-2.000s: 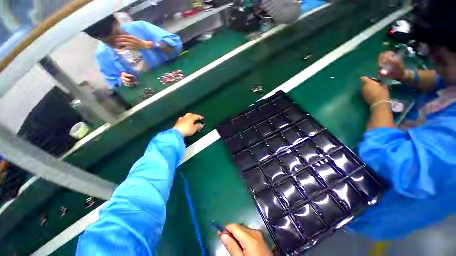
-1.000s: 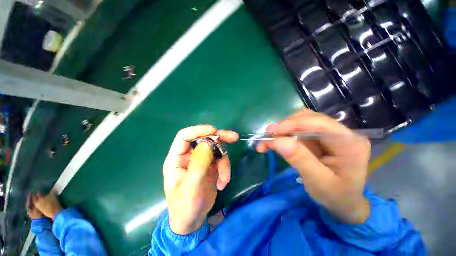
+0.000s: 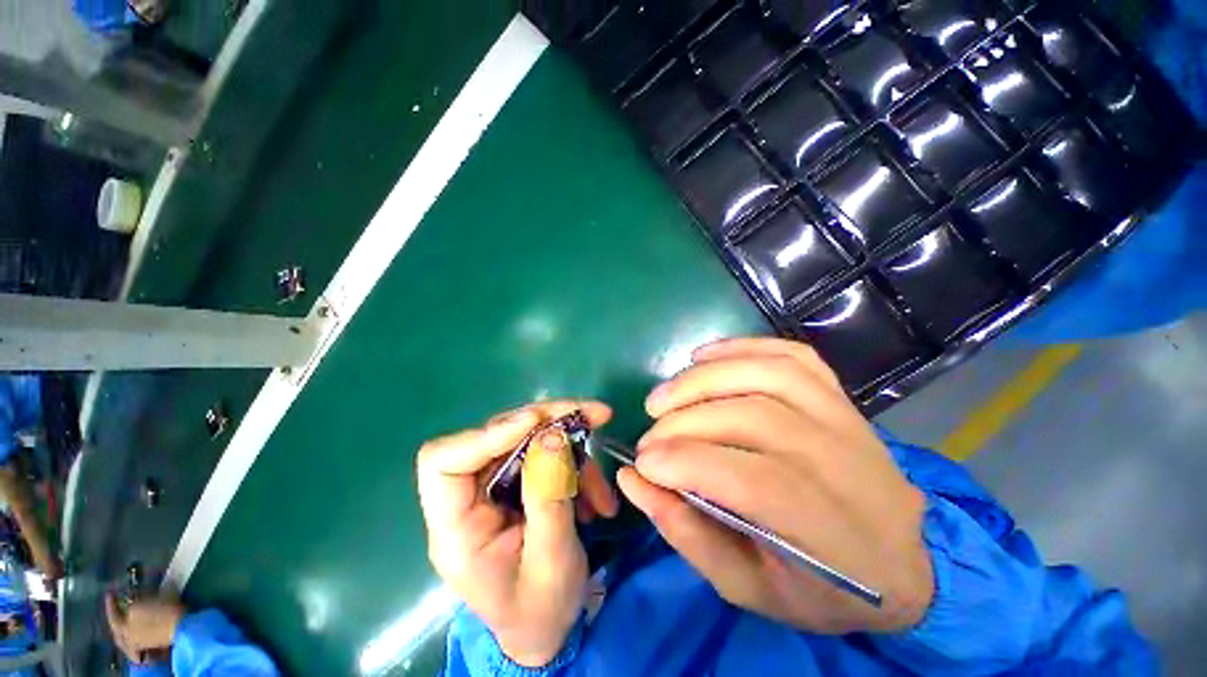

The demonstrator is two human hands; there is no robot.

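My left hand (image 3: pixel 516 529) holds a small dark device housing (image 3: pixel 510 474) between thumb and fingers, above the green bench. A yellowish finger cot (image 3: pixel 551 466) covers the thumb, which hides part of the housing. My right hand (image 3: pixel 781 483) is shut on thin metal tweezers (image 3: pixel 774 540), held slanted, with the tip at the right side of the housing. Small shiny bits show at the housing's upper end. Whether the tip touches them is too small to tell.
A black blister tray (image 3: pixel 913 199) lies at the upper right. A white edge rail (image 3: pixel 410 185) runs diagonally, with a white post (image 3: pixel 146 333) across the green conveyor (image 3: pixel 357 106). Several small units (image 3: pixel 291 280) lie on the conveyor. Another person's hand (image 3: pixel 143 622) is at the lower left.
Both hands now hold closer together. The tweezers have turned from level to slanted, and their tip has moved left to the housing. Earlier, my left hand was reaching over the conveyor.
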